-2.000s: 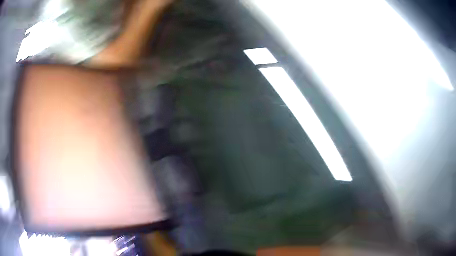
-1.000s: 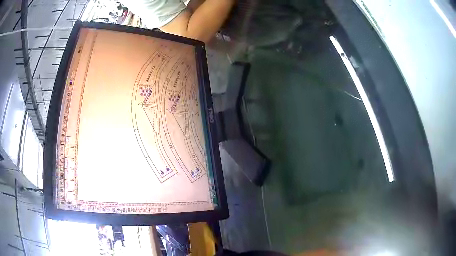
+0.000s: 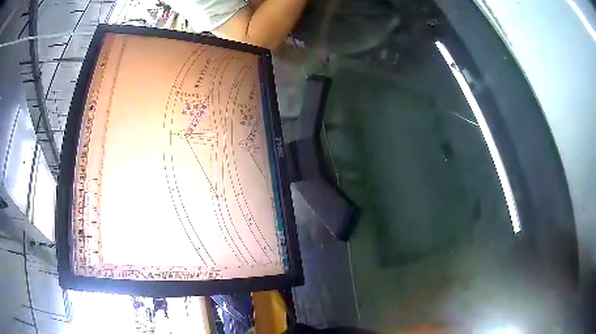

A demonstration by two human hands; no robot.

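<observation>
A black-framed computer monitor [image 3: 137,169] fills the left and middle of the head view, turned on its side in the picture. Its pinkish-orange screen shows a pattern drawing [image 3: 219,156] of nested curved bands with small text and angled lines. Rows of tiny icons run along the screen edges. The black two-armed monitor stand [image 3: 323,186] rests on the dark glass desk border. Neither of my hands can be made out. A blurred orange patch at the bottom edge cannot be identified.
The dark reflective glass [image 3: 418,169] carries a long bright light reflection. A person's bare arm [image 3: 271,26] and light sleeve [image 3: 219,13] are at the top, behind the monitor. A yellow object [image 3: 269,312] is below the monitor. A pale surface lies at the far right.
The view has steadied from a blur and shows more of the stand. Since one second ago, the drawing on the screen has become larger, its bands reaching near the screen edge.
</observation>
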